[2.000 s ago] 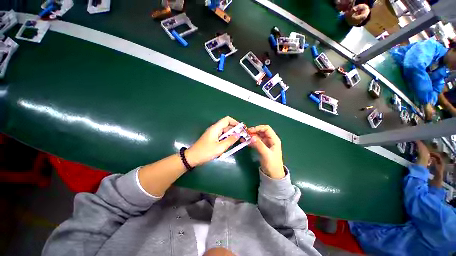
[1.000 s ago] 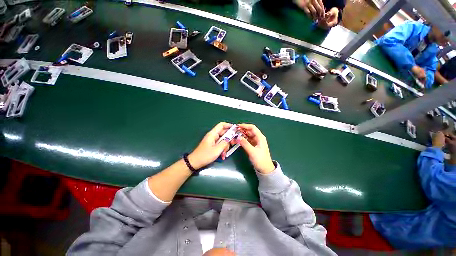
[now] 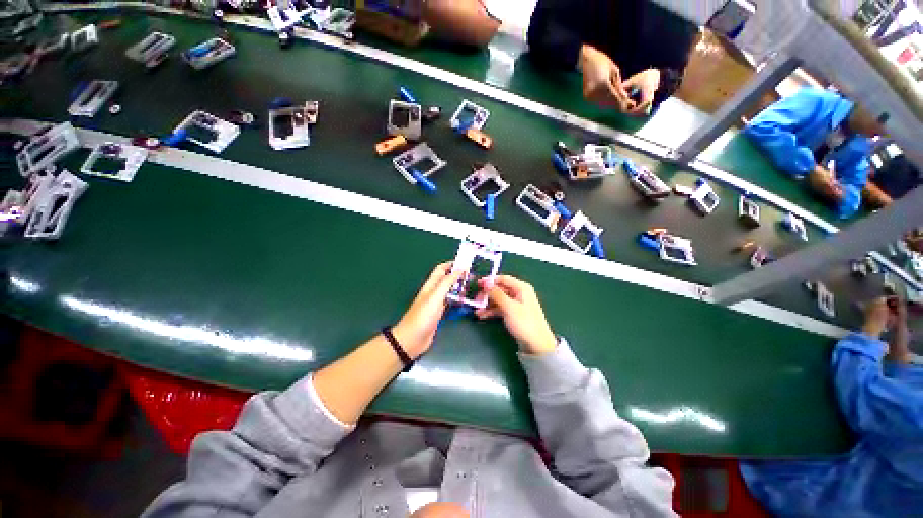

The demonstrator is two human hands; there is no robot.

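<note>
A white plastic housing [image 3: 493, 265] with an open window is held above the green worktop [image 3: 304, 273], its far end upward. My left hand [image 3: 430, 312] grips its left side. My right hand [image 3: 516, 309] has its fingertips at the near right corner of the housing, on small parts too small to tell. A bit of a blue cell [image 3: 457, 313] shows under the near end, between the hands.
The conveyor belt [image 3: 344, 167] beyond the pale metal strip carries several housings with blue cells. More housings [image 3: 56, 205] are heaped at the far left. A grey post [image 3: 810, 253] slants in at right. People in dark and blue clothing sit across and at right.
The housing has turned so its open window faces up and its far end points away. My right fingers have moved to its near end. The view has shifted, showing more of the belt's far side.
</note>
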